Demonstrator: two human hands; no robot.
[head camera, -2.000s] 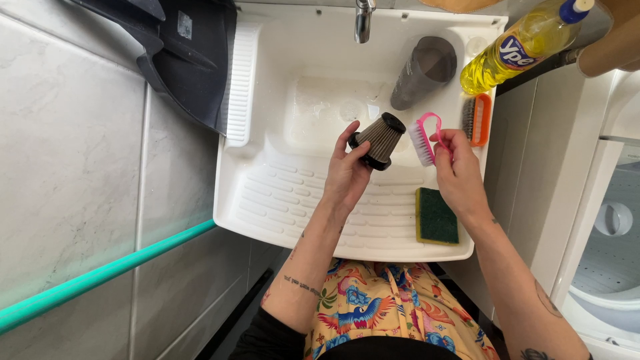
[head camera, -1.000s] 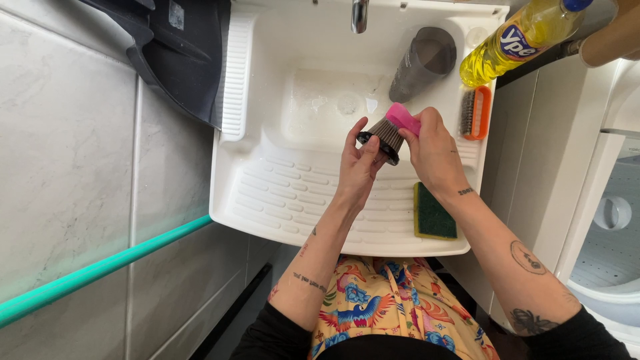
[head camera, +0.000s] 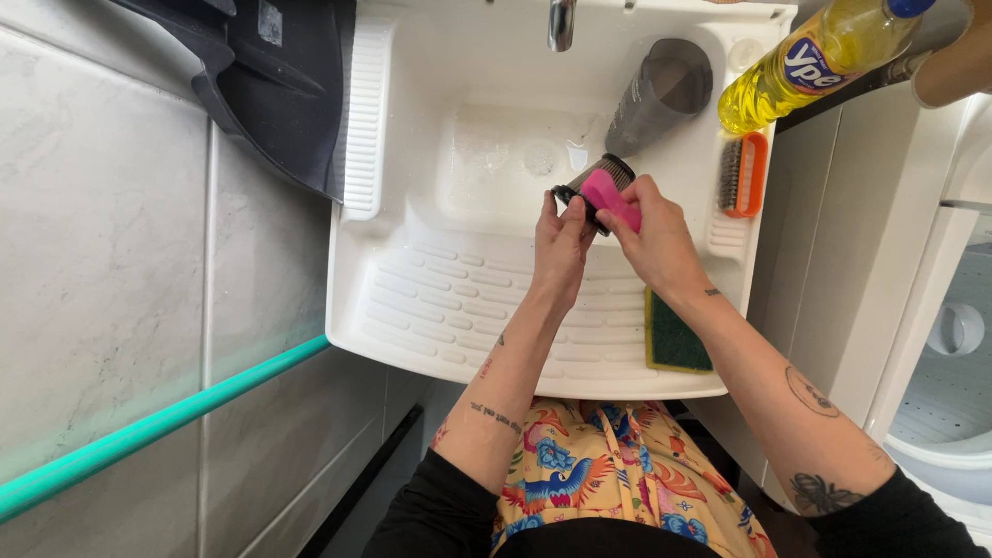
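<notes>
Above the laundry sink my left hand (head camera: 564, 240) holds a cone-shaped pleated filter (head camera: 594, 183) by its wide black rim, the narrow end tilted up to the right. A pink scrubbing brush (head camera: 612, 200) is gripped in my right hand (head camera: 655, 232) and lies against the filter's side; its bristles are hidden. Behind the filter, a grey translucent container (head camera: 649, 105) leans in the basin. Below my right wrist, a green and yellow sponge (head camera: 673, 333) rests on the ribbed slope of the white sink (head camera: 434, 306).
The faucet (head camera: 561, 25) juts over the back of the basin. An orange brush (head camera: 750, 175) and a Ypê bottle of yellow liquid (head camera: 763, 91) are at the right rim. A dark dustpan (head camera: 271, 93) is at left, above a teal pole (head camera: 167, 422). An open white appliance (head camera: 922, 310) stands right.
My right hand has brought the pink brush from beside the filter onto its pleated side. The filter has tilted in my left hand, which keeps hold of it.
</notes>
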